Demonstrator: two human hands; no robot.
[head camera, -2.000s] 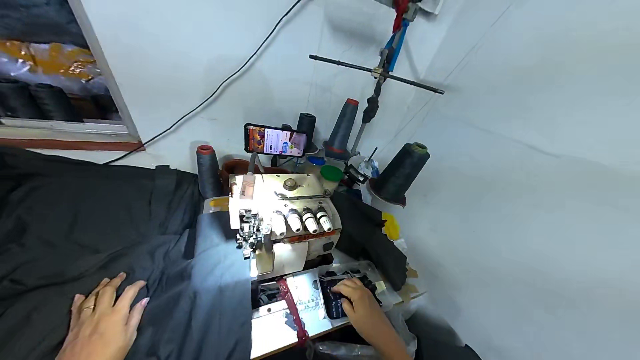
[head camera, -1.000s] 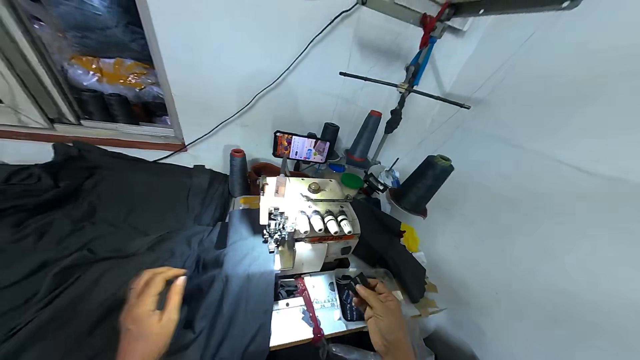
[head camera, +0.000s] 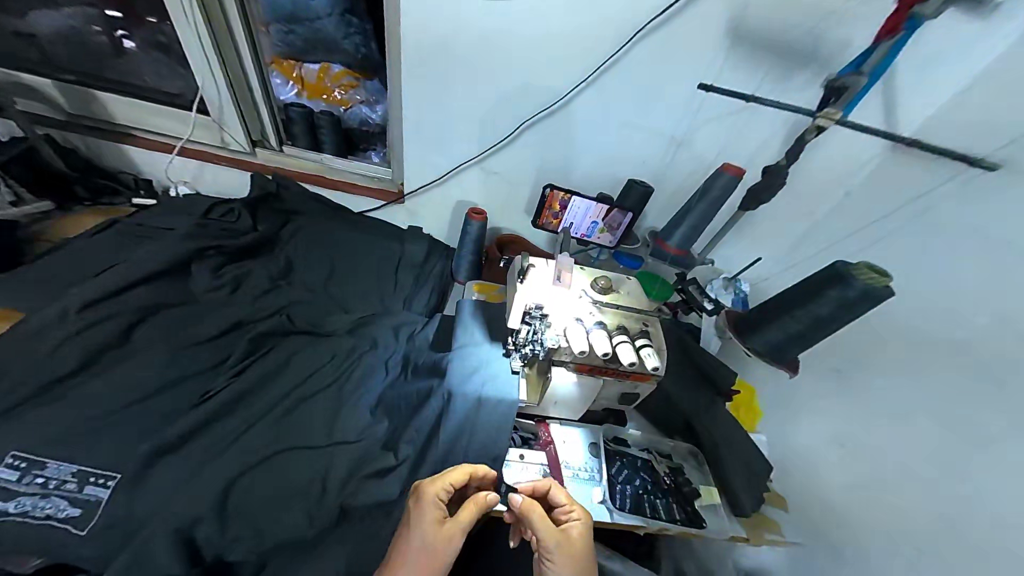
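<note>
My left hand (head camera: 448, 516) and my right hand (head camera: 552, 524) meet at the front edge of the machine bed, their fingertips pinching a small black fabric label (head camera: 506, 490) between them. Just beyond them stands an overlock sewing machine (head camera: 588, 320), its lamp lit. Black cloth (head camera: 264, 360) spreads over the left side, one edge lying beside the needle area; a printed patch (head camera: 56, 492) shows at its lower left. A clear plastic tray (head camera: 704, 472) of small black labels (head camera: 652, 484) lies right of my right hand.
Thread cones (head camera: 470, 244) surround the machine, a large one (head camera: 812, 312) leaning at right. A phone (head camera: 582, 216) with a lit screen stands behind it. A thread stand's crossbar (head camera: 848, 124) reaches over the right. More dark cloth (head camera: 704, 416) hangs beside the tray. A window (head camera: 396, 96) is at upper left.
My right hand has moved left from the tray, and my left hand has come right, off the spread cloth. Both now hold the small black piece together. The view has shifted left.
</note>
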